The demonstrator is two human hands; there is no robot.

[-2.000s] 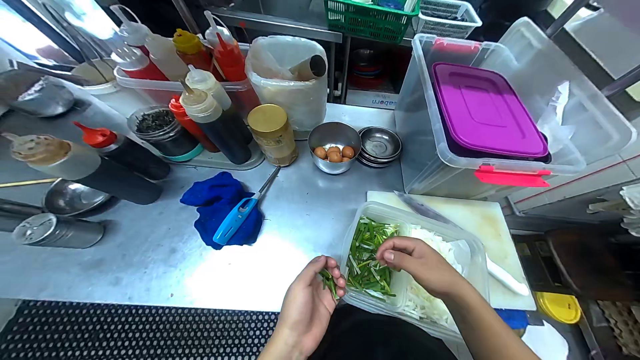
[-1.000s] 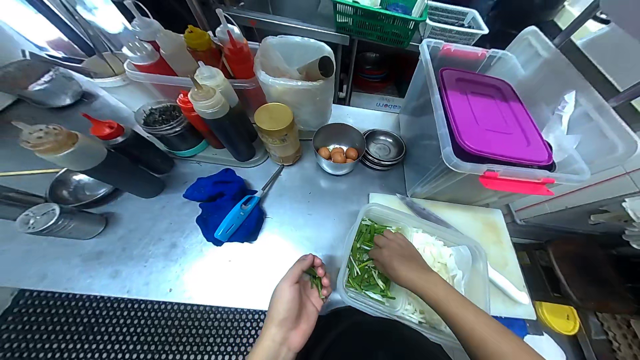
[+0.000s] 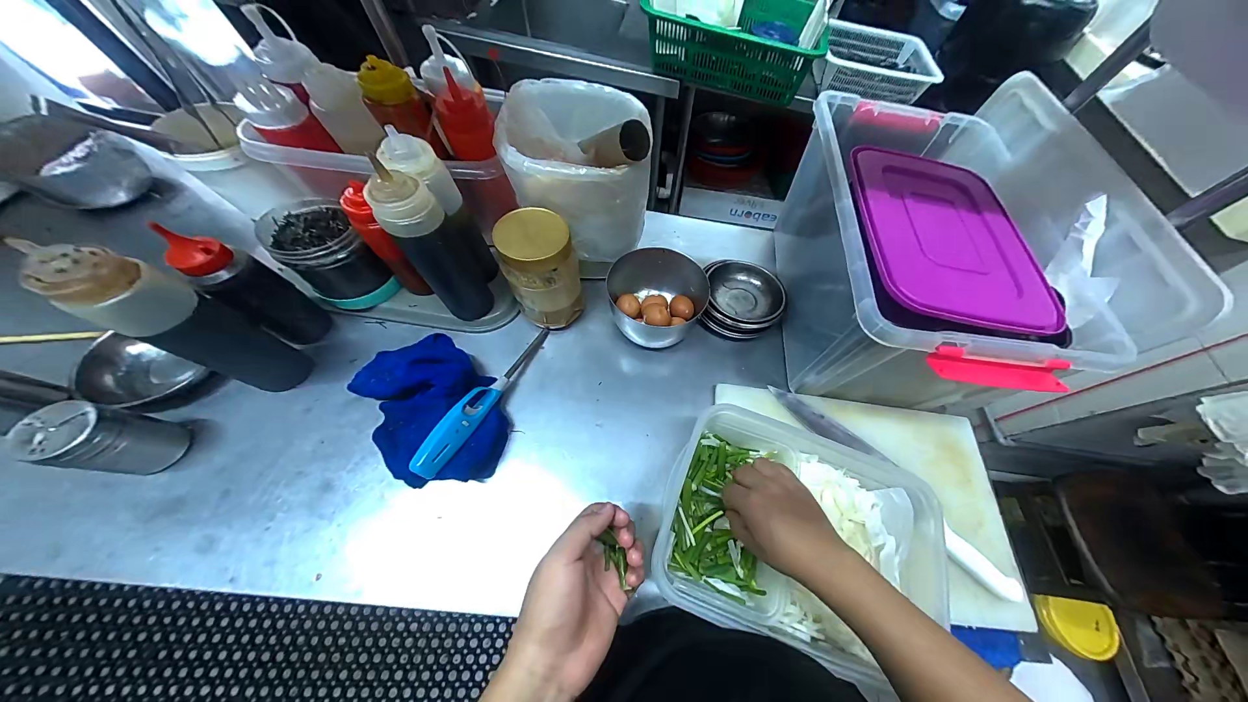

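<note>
My left hand [image 3: 590, 585], palm up with fingers curled, holds a few cut green stalks [image 3: 615, 560] beside the clear plastic container [image 3: 682, 468]. Inside the container, my right hand [image 3: 780, 512] reaches down into the chopped green stalks [image 3: 704, 531]; its fingertips are partly hidden, so its grip is unclear. Sliced white vegetable, perhaps onion [image 3: 846, 507], fills the container's other side. A kitchen knife [image 3: 829, 426] with a white handle lies on the cutting board [image 3: 946, 444], partly behind the container. To the left, a blue-handled utensil [image 3: 458, 429] rests on a blue cloth [image 3: 419, 375].
Brown eggs [image 3: 655, 310] sit in a steel bowl [image 3: 658, 265] beside stacked steel bowls [image 3: 746, 292]. A gold-lidded jar [image 3: 536, 273] and sauce bottles [image 3: 429, 244] stand at the back left. A large clear bin [image 3: 829, 322] with a purple lid [image 3: 951, 239] inside stands at right.
My right hand has gone from above the container, near my left hand, down into the green stalks. My left hand stays beside the container with stalks in it.
</note>
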